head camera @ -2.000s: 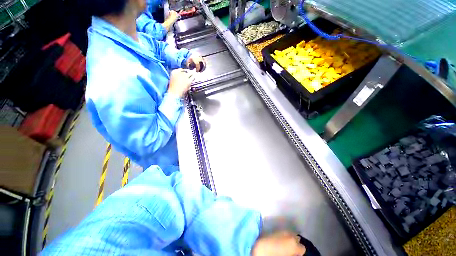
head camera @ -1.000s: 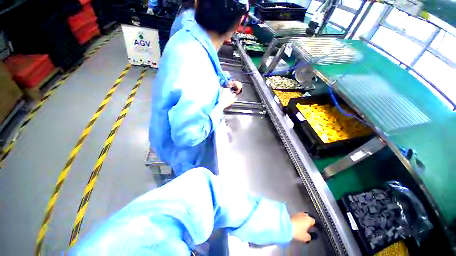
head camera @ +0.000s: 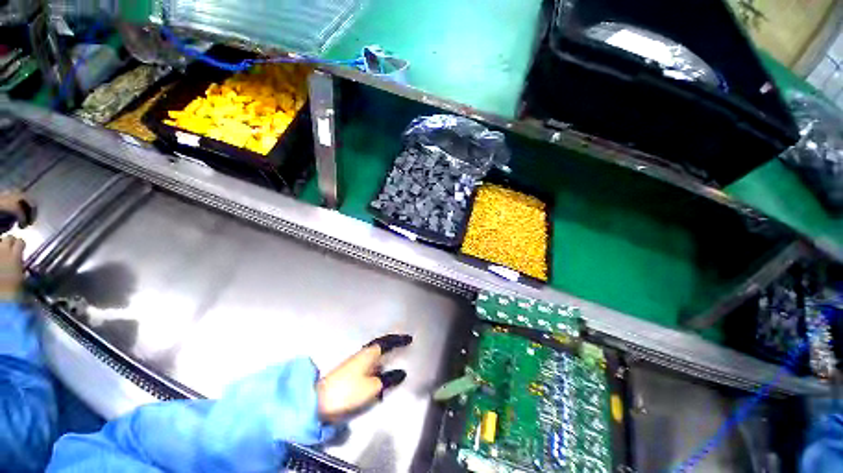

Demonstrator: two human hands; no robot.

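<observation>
A green circuit board [head camera: 531,397] with white, blue and silver parts lies in a black carrier fixture [head camera: 451,406] on the conveyor, at the lower right. A narrow green board [head camera: 527,312] lies along its far edge, and a pale green clamp [head camera: 456,387] sits at its left side. My left hand [head camera: 356,377] is over the metal bed left of the fixture, apart from it. Its thumb and forefinger wear black finger cots and are spread, with nothing between them. My right hand is not visible; a blue sleeve shows at the right edge, whose I cannot tell.
Beyond the conveyor rail [head camera: 370,254] are bins of large yellow components [head camera: 236,111], grey blocks [head camera: 421,194] and tiny yellow components [head camera: 507,231]. A black crate [head camera: 647,120] stands on the upper shelf. Another person's hands [head camera: 11,231] are at the left edge. A blue cord [head camera: 739,416] crosses the lower right.
The view has swung right, bringing the circuit board and fixture into sight. The other person is now mostly out of view. My left hand shows more fully, its fingers spread.
</observation>
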